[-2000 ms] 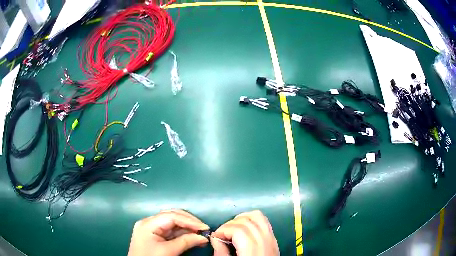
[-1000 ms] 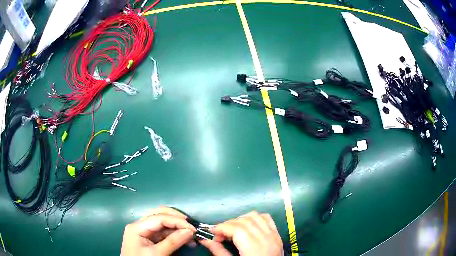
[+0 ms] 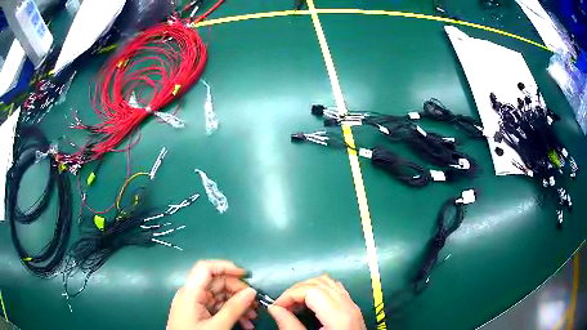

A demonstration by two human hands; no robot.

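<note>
My left hand [image 3: 215, 300] is at the bottom edge, left of centre, its fingers curled around black wires. My right hand [image 3: 318, 303] is just right of it, thumb and fingertips pinching the wire ends. Between the two hands thin black wires with white labels [image 3: 264, 299] show. A connector housing cannot be made out; the fingers hide much of the piece. Both hands are cut off by the bottom edge.
A red wire coil [image 3: 151, 71], black cable coil [image 3: 61, 225] and loose black lead bundle [image 3: 112, 232] lie left. Clear plastic pieces [image 3: 212, 193] lie beside them. Wire harnesses [image 3: 399, 166] lie right of centre. A harness pile [image 3: 531, 135] lies on white paper [image 3: 473, 64].
The left fingers have opened somewhat and shifted at the wires; the white labels between the hands look different in angle. The whole view has shifted slightly.
</note>
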